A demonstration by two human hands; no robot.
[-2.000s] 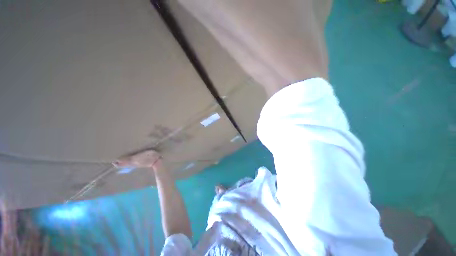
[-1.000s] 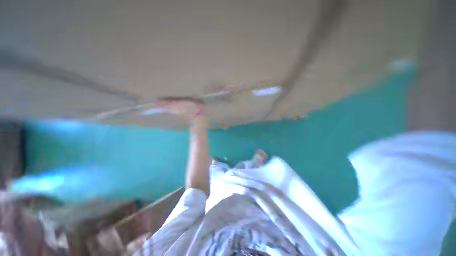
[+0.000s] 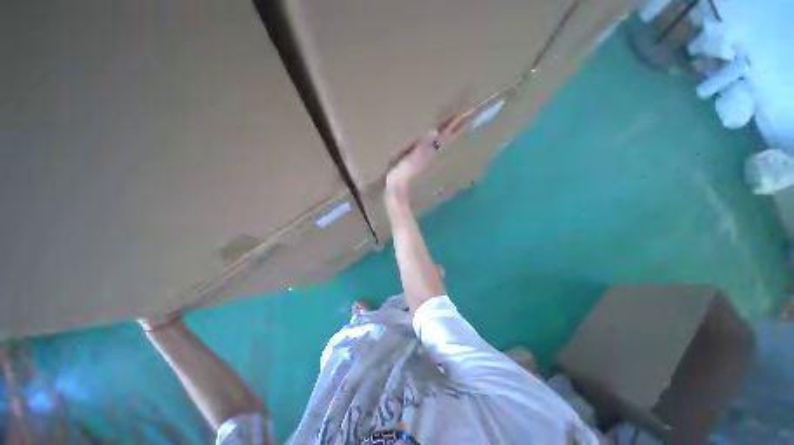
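Observation:
Large brown cartons fill the upper left and middle of the head view. A narrow dark gap runs down between two broad panels. White labels are stuck near the lower edge, one on each side of the gap. My right hand, slightly blurred and with a ring, lies with extended fingers against the carton's near edge, right of the gap. My left hand is at the lower edge on the far left; its wrist shows, but its fingers are hidden by the carton.
A smaller brown box stands on the green floor at the lower right. White wrapped items lie in a pile at the upper right, beside a round dark base. Blurred reddish things show at the lower left.
My right hand has come into view on the carton edge; before, only its arm or sleeve showed. My left hand is farther left and more hidden. The view has turned, showing the floor at right.

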